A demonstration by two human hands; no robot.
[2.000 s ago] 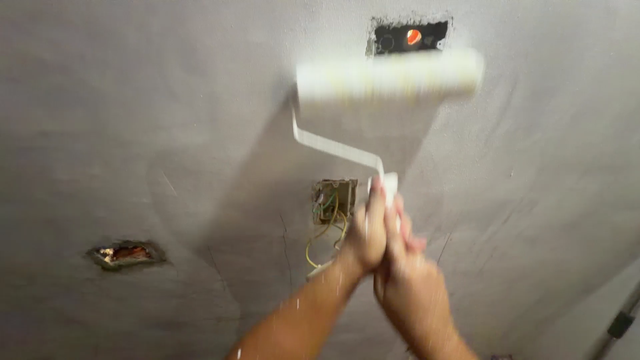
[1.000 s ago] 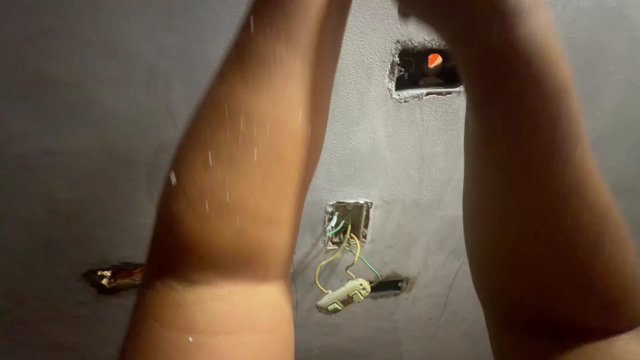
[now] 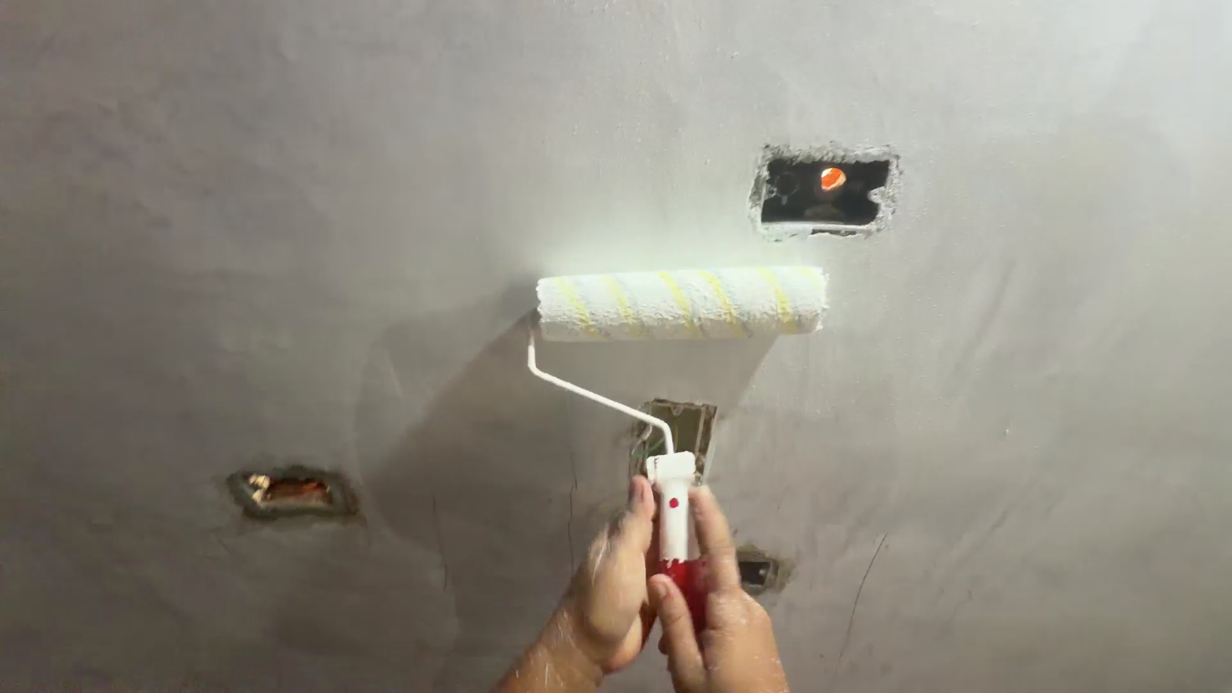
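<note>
A paint roller with a white, yellow-striped cover lies level against the grey plastered wall. Its white wire frame bends down to a white and red handle. My left hand grips that handle from the left, thumb up along it. From the right, my right hand closes on the same handle, one finger lying along its side. White specks dot both hands. The lower end of the handle is partly hidden by the fingers.
An open electrical box with an orange spot inside sits above the roller's right end. Another wall box is behind the handle, partly covered. A rough-edged box opening is at left, and a smaller one is right of my hands.
Both arms, raised high across the view a second ago, are now lower, and the roller is back in sight. Two seconds ago the roller was just under the upper box and blurred.
</note>
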